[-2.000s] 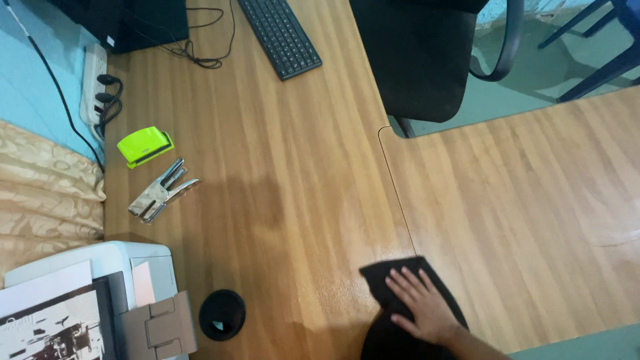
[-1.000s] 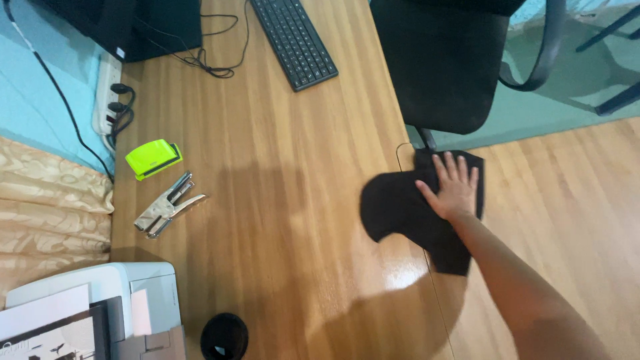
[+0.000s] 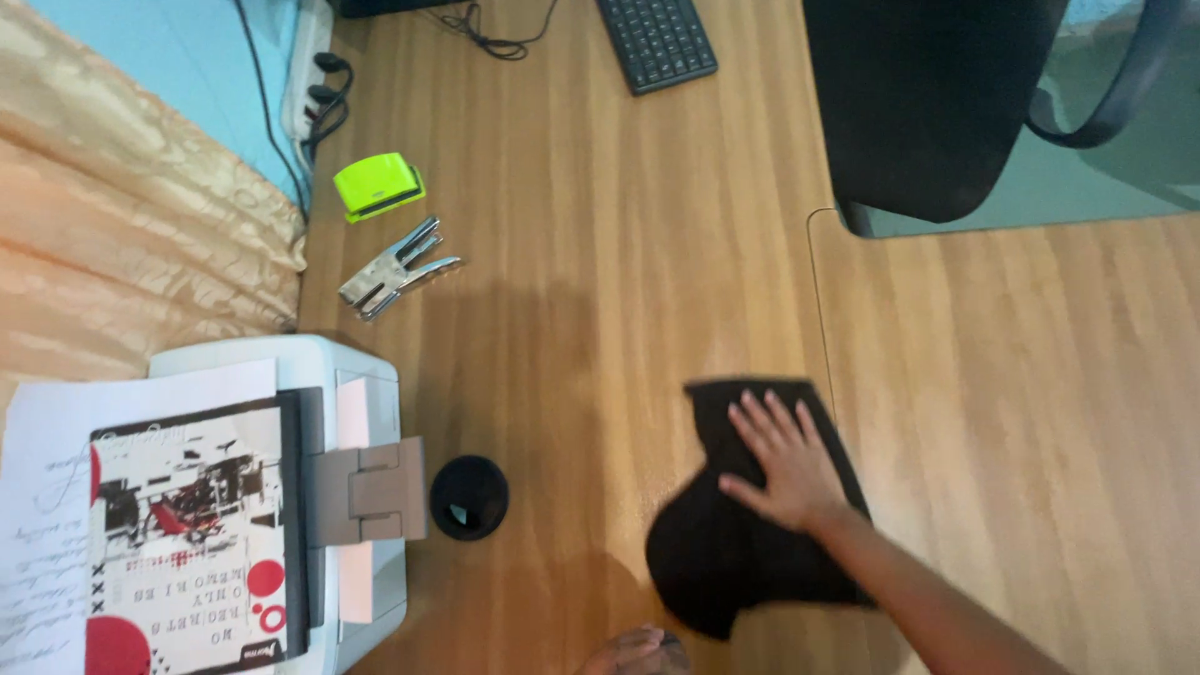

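Note:
My right hand (image 3: 787, 464) lies flat with spread fingers on a black cloth (image 3: 741, 572), pressing it to the wooden desk (image 3: 656, 281) beside the seam between two tabletops. At the bottom edge my left hand (image 3: 637, 653) shows only in part, its fingers bent; a small dark thing is at its fingertips, and whether it is held cannot be told. A round black container (image 3: 469, 498) stands left of the cloth, near the printer.
A white printer (image 3: 370, 375) bears papers and a printed notebook (image 3: 187, 525). Beyond it are a silver plier stapler (image 3: 394, 270), a lime-green hole punch (image 3: 379, 186), a black keyboard (image 3: 659, 42) and a power strip (image 3: 305, 84). A black chair (image 3: 928, 103) touches the desk's inner edge.
My right hand and the black cloth have moved from near the chair back toward the near side of the desk. My left hand has come into view at the bottom.

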